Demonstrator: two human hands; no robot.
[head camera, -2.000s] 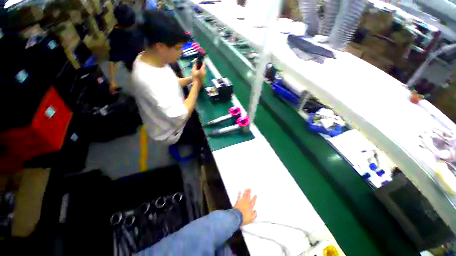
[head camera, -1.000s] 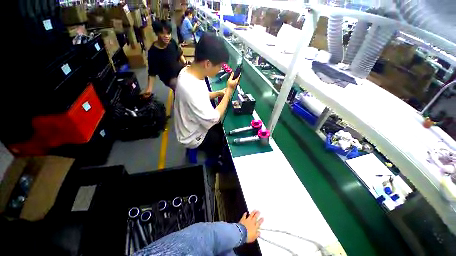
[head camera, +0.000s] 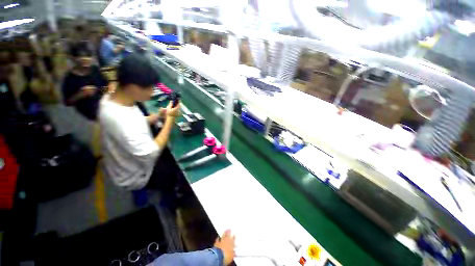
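My left hand rests at the near edge of the white board, bare, below a blue sleeve, with nothing seen in it. It is slightly blurred. My right hand is out of the picture. Part of the tester shows at the bottom edge, with a round yellow spot and a small red button. Thin pale leads lie between my left hand and the tester. Two hair dryers with pink rings lie on the green mat beyond the board.
A person in a white shirt stands at the neighbouring station, holding a dark item beside a black fixture. The green conveyor runs along the board, under a white shelf and its post. A black crate with ringed parts stands lower left.
The view has swung right and up, so the neighbour and board sit further left and the tester's yellow spot shows again. My left hand stays on the board's edge.
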